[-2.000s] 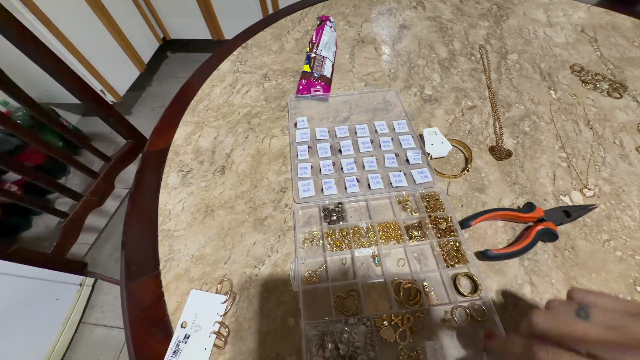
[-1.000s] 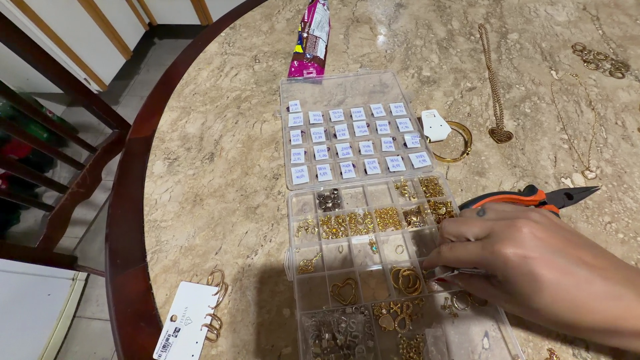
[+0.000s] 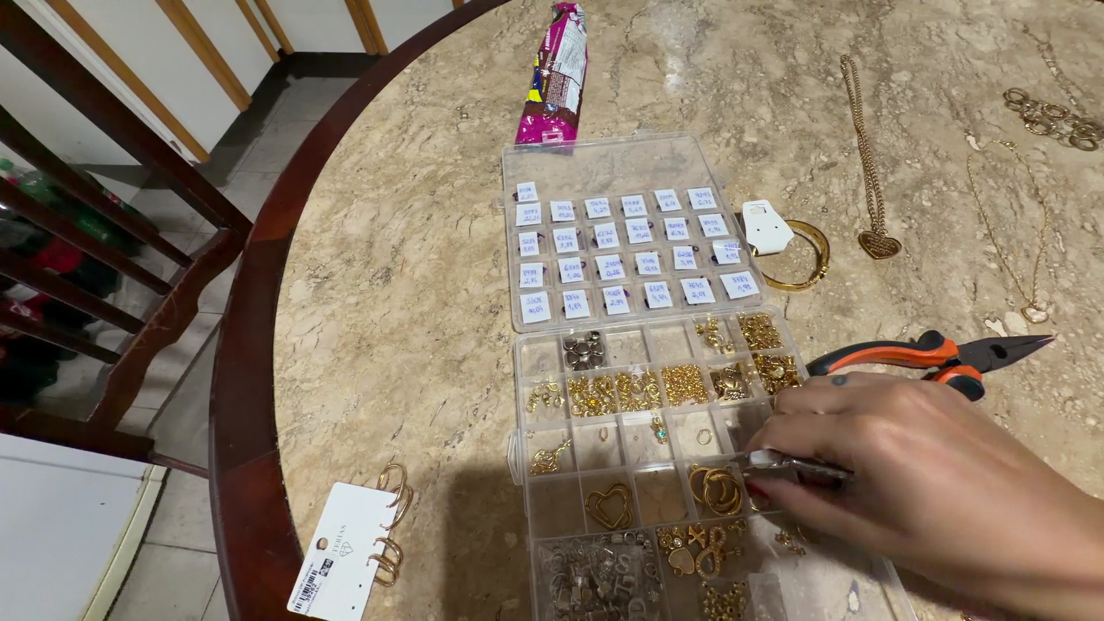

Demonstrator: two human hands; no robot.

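Observation:
My right hand comes in from the right edge over the right side of a clear plastic compartment box. Its thumb and fingers pinch a small silvery or clear item, whose exact kind I cannot tell. Gold beads, silver-coloured pieces, a gold heart-shaped piece and gold hoops lie in separate compartments. Above is the box's opened lid, with rows of small handwritten tags. Partly behind my hand lie orange-and-black handled pliers. My left hand is out of view.
A gold bangle with a white tag lies right of the lid. Farther right are a heart-pendant necklace, a thin necklace and linked rings. A pink wrapper touches the lid; carded hoop earrings lie near the table's rim.
My right hand has moved from the lower right corner up and left over the box's right side, and now covers part of the pliers. A small item is now between its fingers.

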